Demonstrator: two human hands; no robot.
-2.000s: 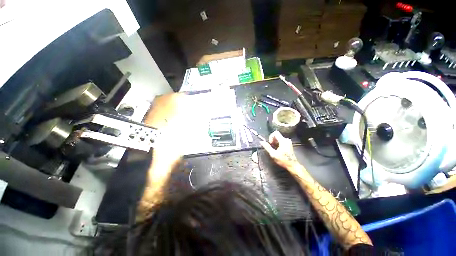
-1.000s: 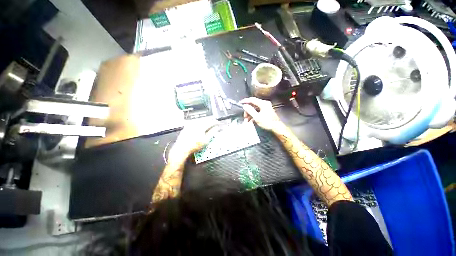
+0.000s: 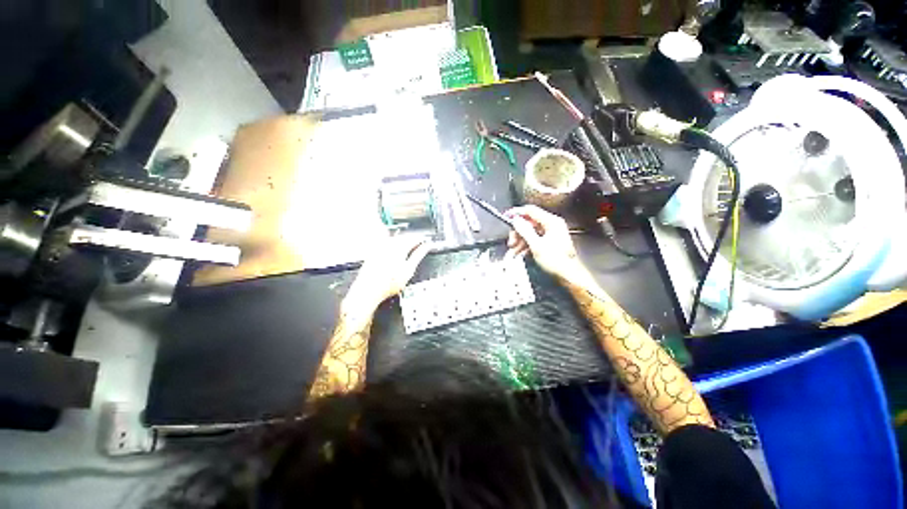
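A white circuit board panel (image 3: 467,296) with rows of small parts lies on the dark ridged mat in front of me. My left hand (image 3: 383,276) is at the panel's upper left corner, fingers bent at its edge; whether it grips the panel is unclear. My right hand (image 3: 538,237) holds a thin dark stick-like tool (image 3: 489,209), possibly tweezers, above the panel's upper right edge. The tool points up and left.
Pale machine rails (image 3: 159,242) are at left. Paper sheets and a green-framed box (image 3: 407,203) lie behind the mat. Green-handled cutters (image 3: 493,152), a beige roll (image 3: 553,174) and a black box (image 3: 636,199) stand behind my right hand. A fan (image 3: 796,199) and blue bin (image 3: 830,418) are at right.
The panel now lies on the mat under my hands; two seconds ago it was not there. My left hand has come from the rails to the panel. My right hand keeps the thin tool.
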